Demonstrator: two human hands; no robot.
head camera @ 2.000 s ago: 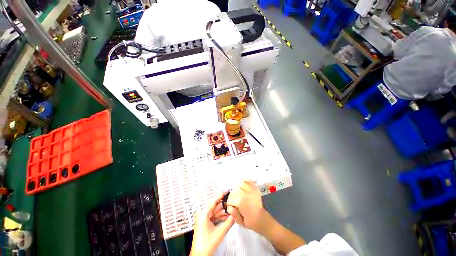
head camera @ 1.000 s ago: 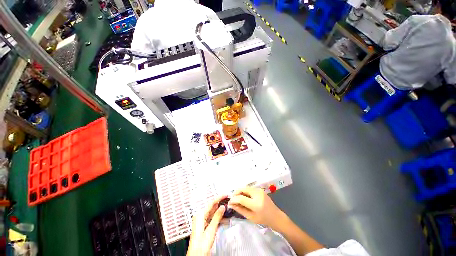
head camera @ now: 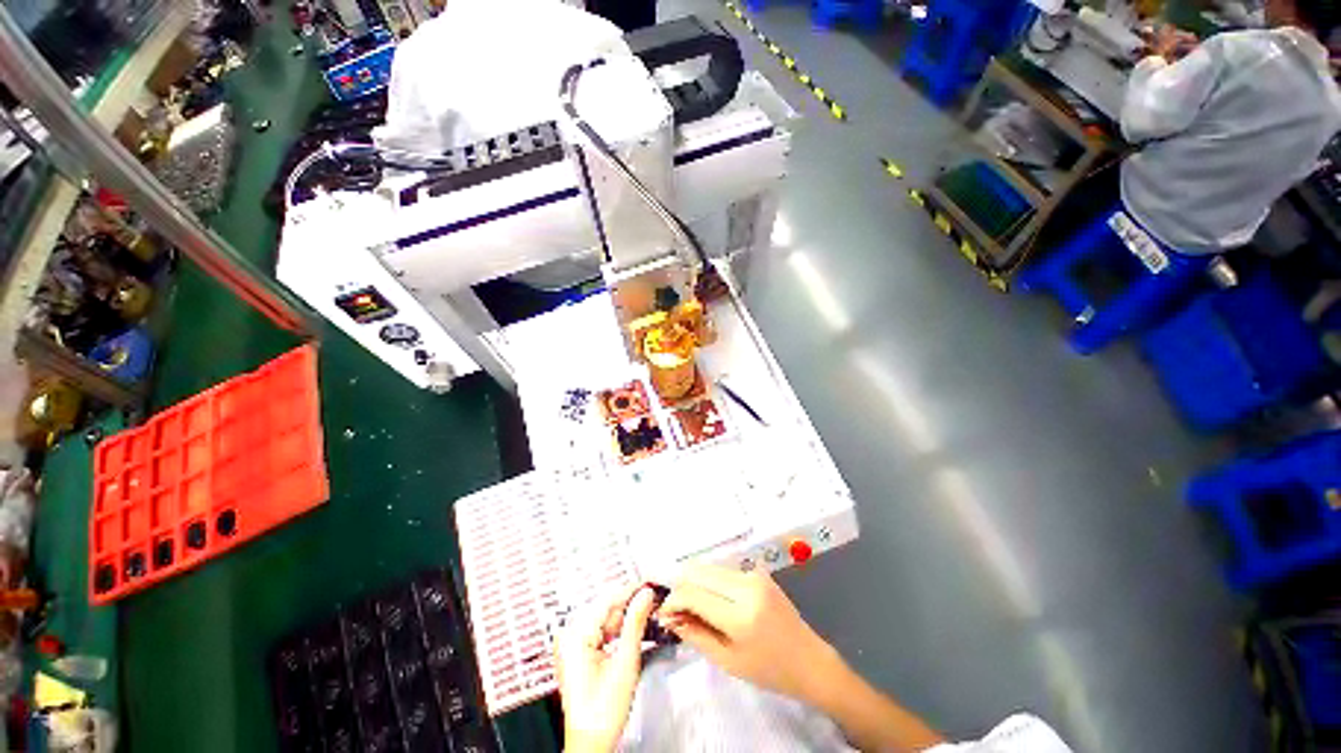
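Observation:
My left hand [head camera: 600, 680] and my right hand [head camera: 747, 624] are together at the bottom centre, just in front of the white machine table. Both hold a small round black housing [head camera: 658, 630] between their fingertips. The fingers cover most of it, so its details are hidden. The white component tray [head camera: 508, 589] with rows of reddish marks lies beside and partly beyond my left hand. The copper-brown fixtures [head camera: 640, 437] sit on the white table beyond my hands, under the gold-yellow machine head [head camera: 672, 353].
The black blister tray [head camera: 385, 669] and the red-orange compartment tray [head camera: 221, 456], with several black parts in one row, lie on the green bench to the left. A red button [head camera: 800, 552] is on the machine's front edge. People in pale coats are behind the machine and at right.
The view has shifted slightly. Both hands stay together on the black housing; the fingers have changed their grip a little. The person at right has moved more upright.

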